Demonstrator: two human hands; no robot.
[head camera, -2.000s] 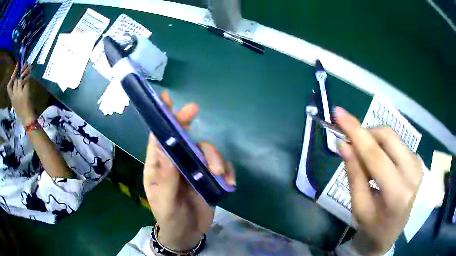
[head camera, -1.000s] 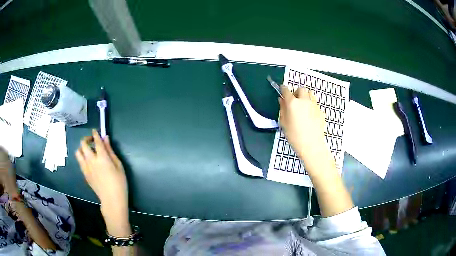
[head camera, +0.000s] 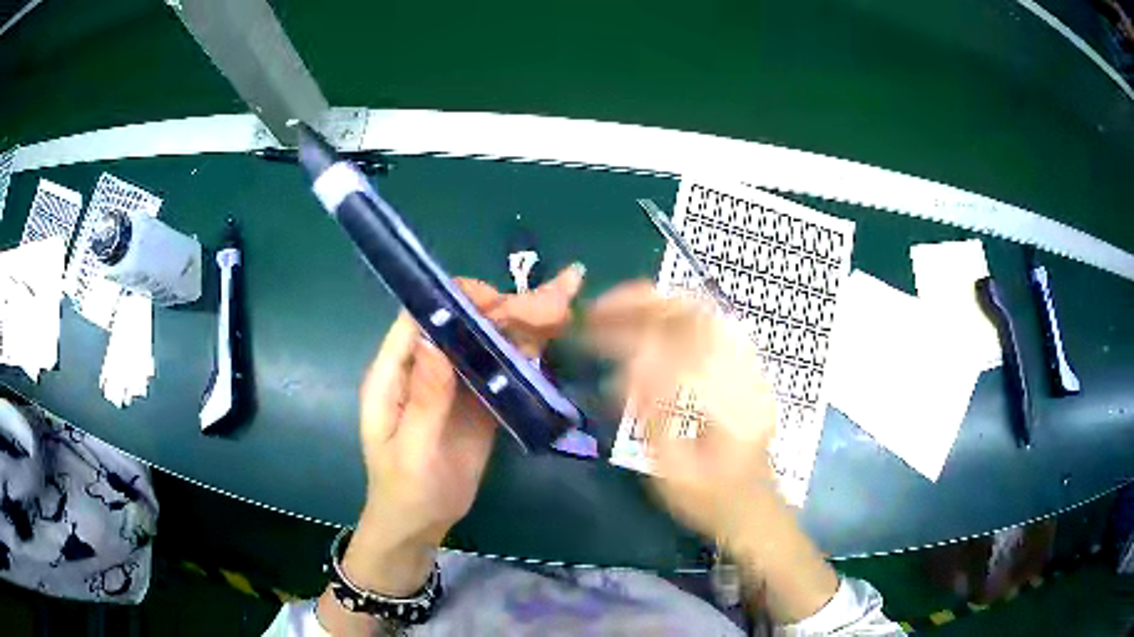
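Observation:
My left hand (head camera: 435, 411) holds a thick black and lavender pen-shaped device (head camera: 417, 292) in front of me, its black tip pointing up and left and its panel with two pale ovals facing me. My right hand (head camera: 696, 386) is blurred, beside the device's wide end; its grip is unclear. A thin silver-tipped tool (head camera: 678, 237) slants across the edge of a printed label sheet (head camera: 777, 274), its lower end meeting my right hand. I cannot tell whether it is held or lying. Another device (head camera: 524, 264) lies behind my hands, mostly hidden.
A finished-looking device shape (head camera: 225, 330) lies at left, near a whitish bottle (head camera: 156, 259) and paper strips (head camera: 128, 355). Blank sheets (head camera: 908, 373) and two dark devices (head camera: 1010, 361) lie at right. A metal post (head camera: 255, 62) and white rail (head camera: 497, 134) edge the bench. A neighbour's patterned sleeve shows at lower left.
My left hand has let go of the device at left and lifted another from the middle. My right hand has moved left and down, towards the lifted device.

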